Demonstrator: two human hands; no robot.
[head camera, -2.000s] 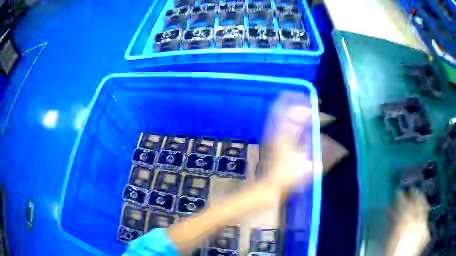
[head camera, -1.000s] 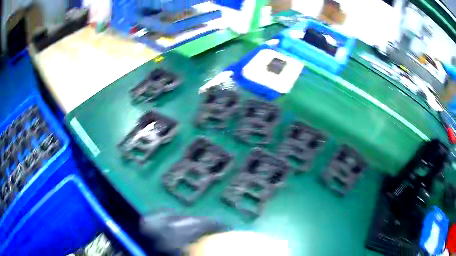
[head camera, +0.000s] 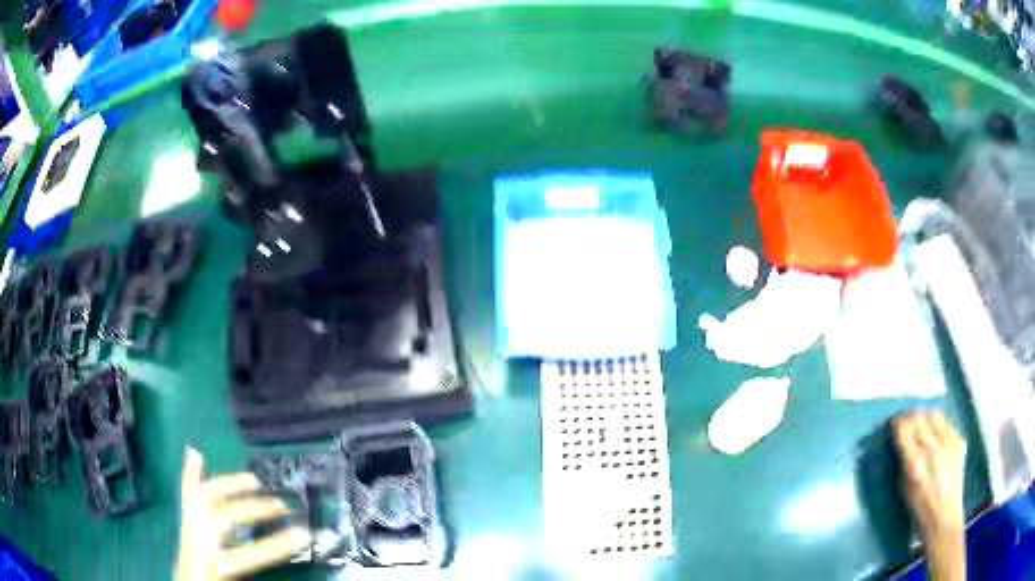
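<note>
A black housing (head camera: 389, 494) lies on the green mat in front of the black press fixture (head camera: 341, 329), large opening to the right. My left hand (head camera: 241, 524) is at the lower left, thumb and fingers apart; its fingertips are at the housing's narrower left end. Any contact is blurred. My right hand (head camera: 931, 454) is at the far right over a dark patch, fingers curled; whether it holds anything cannot be told. A pale sheet (head camera: 607, 454) with rows of black dots lies right of the housing, below the light-blue bin (head camera: 664, 261) with its white contents.
Several black housings (head camera: 104, 437) lie at left. A red bin (head camera: 826, 210), crumpled white wipe (head camera: 772, 320) and white sheet (head camera: 883, 340) are at right. Another black part (head camera: 690, 91) lies at the back. A grey-white bundle (head camera: 976, 329) borders the right side.
The view has swung right from the blue crates and spread housings to the press. A housing now lies in front of the press by my left hand. My right hand shows at far right.
</note>
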